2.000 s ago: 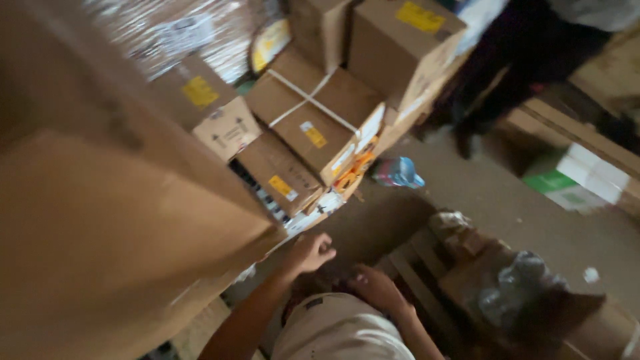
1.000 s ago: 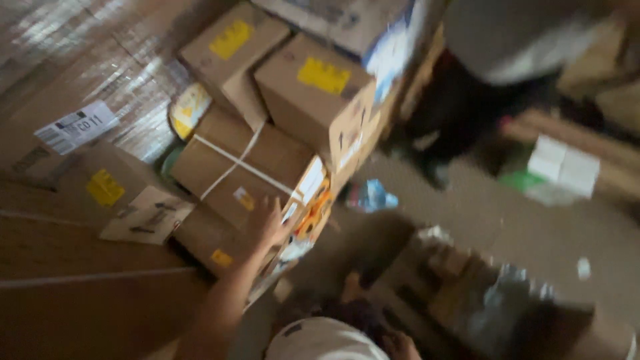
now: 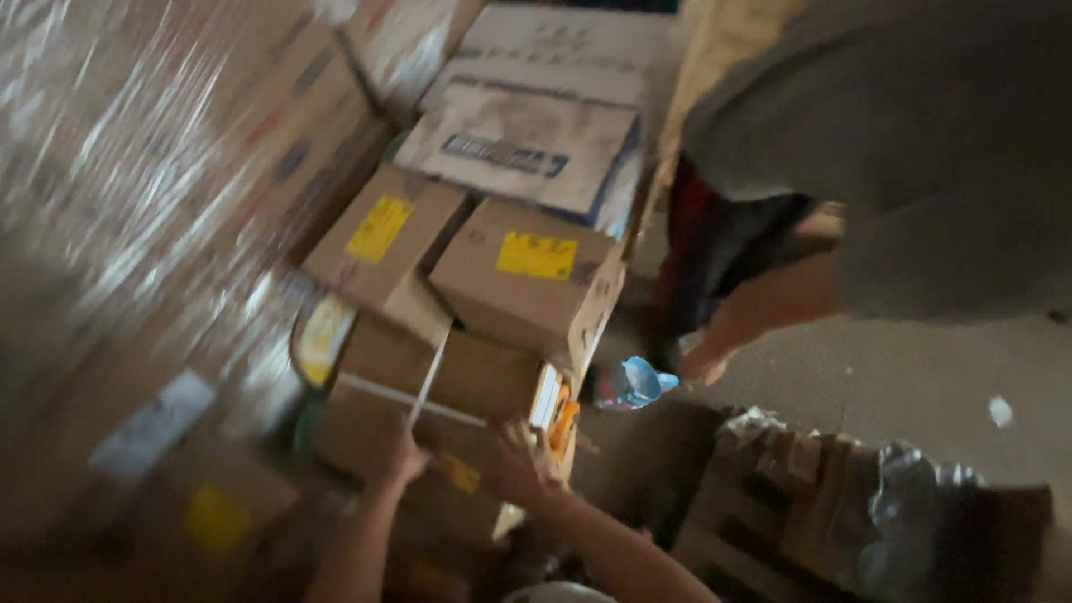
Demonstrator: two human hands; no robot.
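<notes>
A cardboard box (image 3: 368, 419) bound crosswise with white strap (image 3: 431, 377) lies low in the middle of the head view. My left hand (image 3: 402, 459) is on its near part, fingers closed around the strap just below the crossing, though blur softens this. My right hand (image 3: 528, 461) rests with spread fingers on the same box near its right edge, beside an orange item (image 3: 565, 423). Two smaller cardboard boxes with yellow labels, a left one (image 3: 377, 239) and a right one (image 3: 523, 272), stand just beyond the strapped box.
Flat printed cartons (image 3: 519, 142) lie farther back. Film-wrapped goods (image 3: 209, 126) rise at left. A person (image 3: 904, 159) bends close at right, one hand low near a blue plastic item (image 3: 643, 381) on the floor. Cardboard and clear plastic (image 3: 900, 502) lie lower right.
Both my hands are now on the strapped box; one second ago only one reached it, and the other was low by my body. The person at right appears much closer. The view has shifted.
</notes>
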